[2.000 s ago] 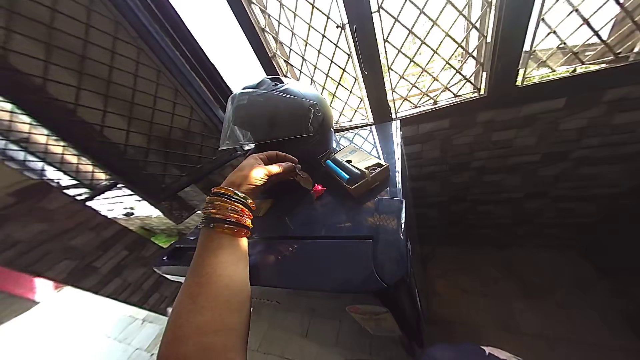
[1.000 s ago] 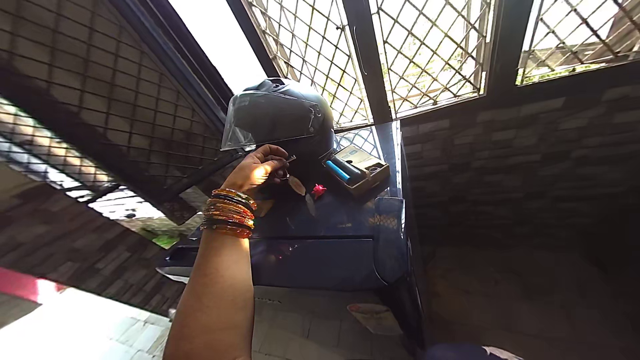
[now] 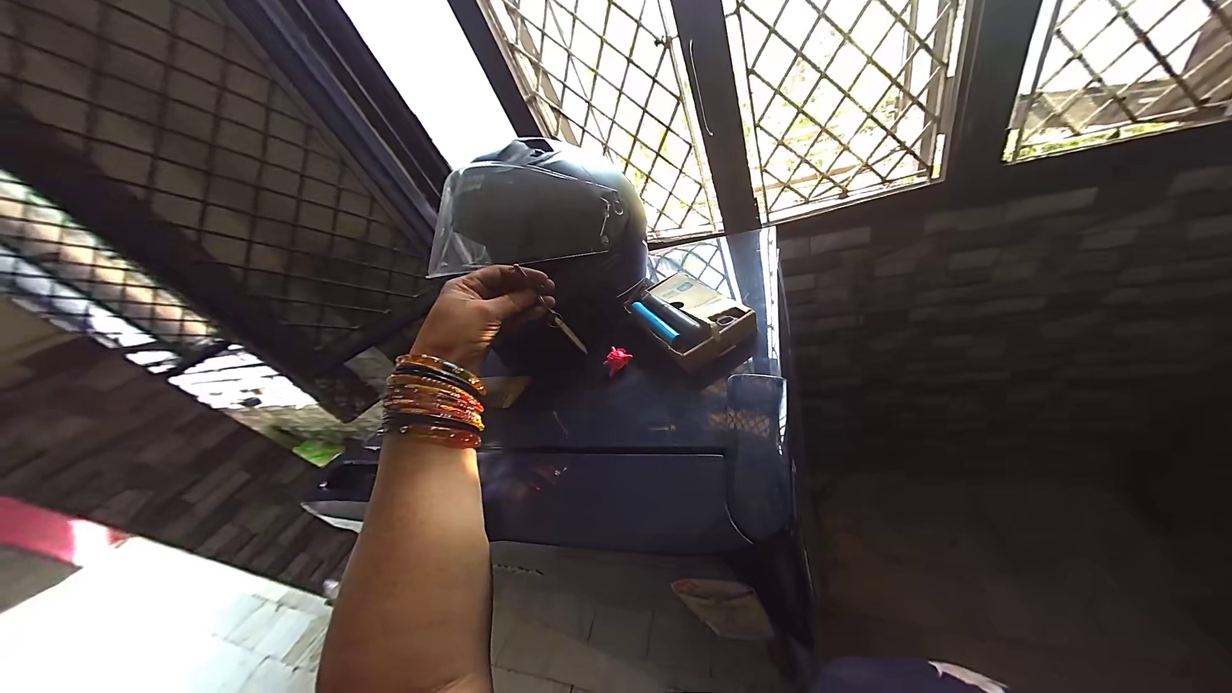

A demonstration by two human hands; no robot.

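My left hand (image 3: 496,298), with several orange and dark bangles at its wrist, pinches a bunch of small thin metal pieces (image 3: 566,332) that look like keys. It is just below the clear visor of a grey motorcycle helmet (image 3: 553,207). The helmet rests on a glossy dark blue surface (image 3: 616,496). Right of the hanging pieces lies a small red object (image 3: 618,361), perhaps a flower. Beside it sits an open cardboard box (image 3: 707,351) holding a light blue cylinder (image 3: 654,323) and a dark cylinder (image 3: 680,321). My right hand is out of view.
A metal lattice (image 3: 837,87) with dark frames stands behind the surface, and a dark mesh panel (image 3: 212,144) is at the left. At the right is a dark brick-patterned wall (image 3: 1001,308). Pale floor tiles (image 3: 260,626) show at the lower left.
The metal pieces in my left hand have shifted; one second ago, rounded pieces hung below the fingers, and now a narrow one points down to the right. Helmet, box and red object have not moved.
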